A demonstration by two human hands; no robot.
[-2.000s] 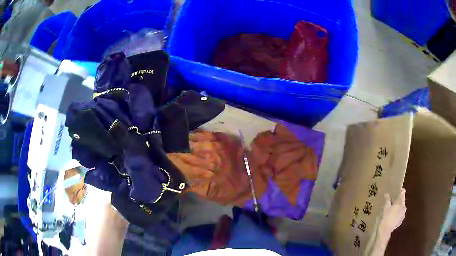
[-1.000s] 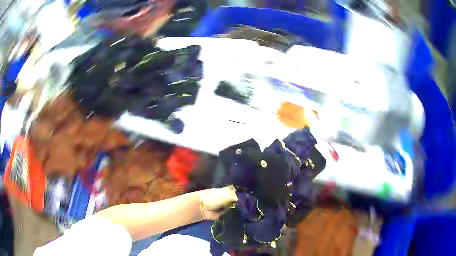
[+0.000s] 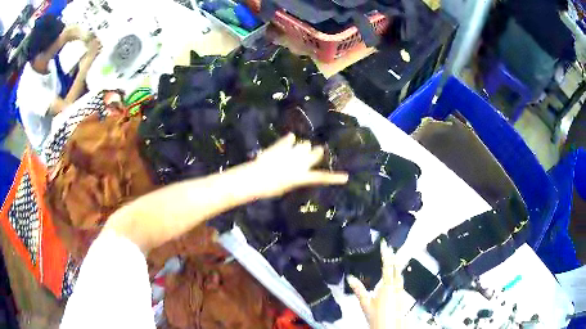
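A large heap of dark pouch pieces [image 3: 212, 128] with gold zips and small gold tabs covers the white table [image 3: 443, 186]. My left hand [image 3: 299, 164] is over the middle of the heap, fingers spread; whether it touches the pieces is not clear. My right hand [image 3: 383, 289] is at the heap's near edge, fingers apart, with nothing seen in it. A joined row of dark pieces [image 3: 479, 241] lies on the table to the right.
Rust-brown cloth [image 3: 103, 173] lies left of the heap, with more below the table edge. An orange bag [image 3: 48, 225] is far left. A blue bin [image 3: 514, 148] holding cardboard stands right. A red basket [image 3: 328, 42] is at the back. A person sits at the upper left.
The view has swung to the large heap. The bunch of dark pieces is no longer in my left hand, which is now spread over the heap. My right hand has come into view.
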